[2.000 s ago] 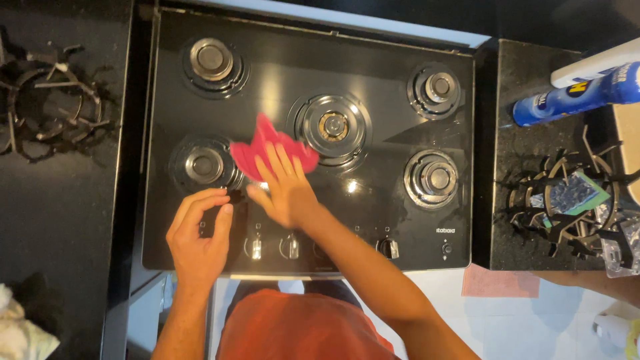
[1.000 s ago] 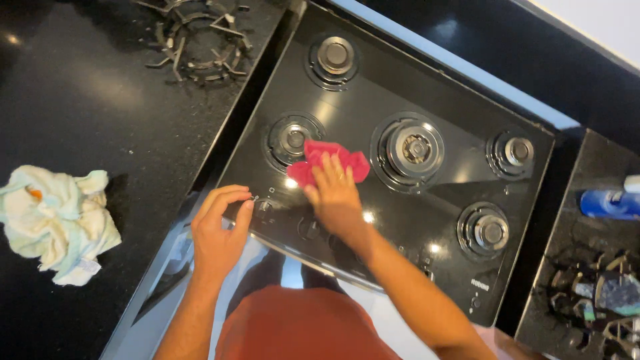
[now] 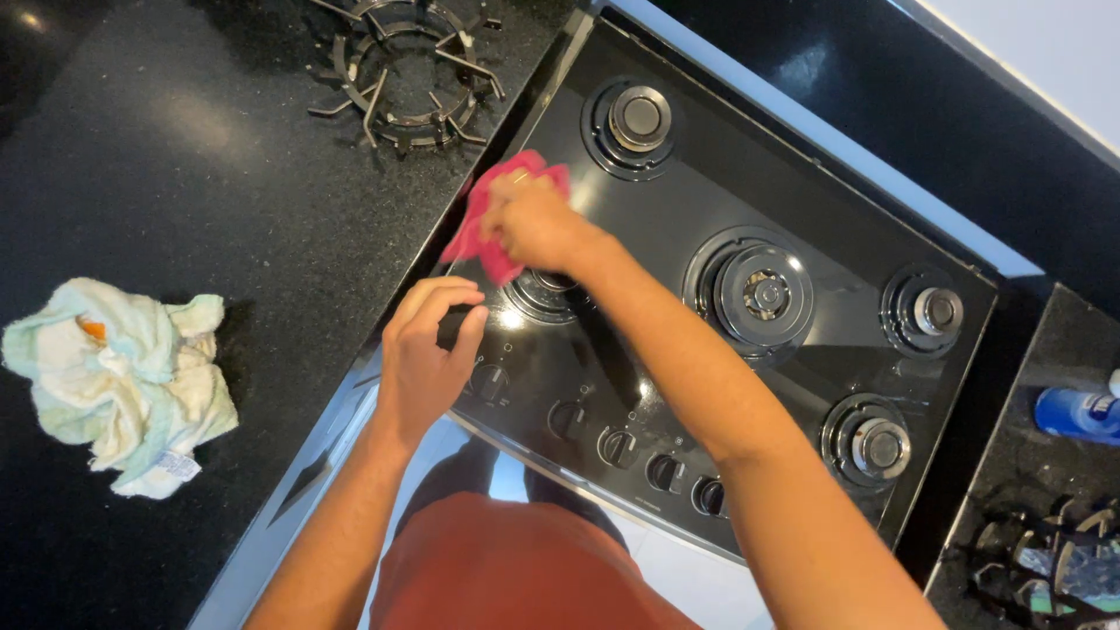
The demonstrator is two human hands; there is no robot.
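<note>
A pink cloth (image 3: 477,223) lies bunched under my right hand (image 3: 534,219), whose fingers press it on the left edge of the black gas cooktop (image 3: 700,201). That hand is slightly blurred. Just behind it, the lower left burner (image 3: 547,297) is partly covered by hand and cloth. My left hand (image 3: 430,350) holds nothing; its fingers are apart and curved over the cooktop's front left corner, near a control knob (image 3: 488,382). The large central burner (image 3: 766,293) and the upper left burner (image 3: 640,119) are in full view, without grates.
A metal burner grate (image 3: 411,83) rests on the dark countertop at the upper left. Below it lies a crumpled white and pale green towel (image 3: 131,385). More grates (image 3: 1059,560) and a blue can (image 3: 1081,416) are on the right counter. Control knobs (image 3: 617,446) line the cooktop's front.
My right hand has moved the pink cloth from beside the lower left burner to the cooktop's left edge. My left hand stays near the front left corner. The view has turned and shifted left.
</note>
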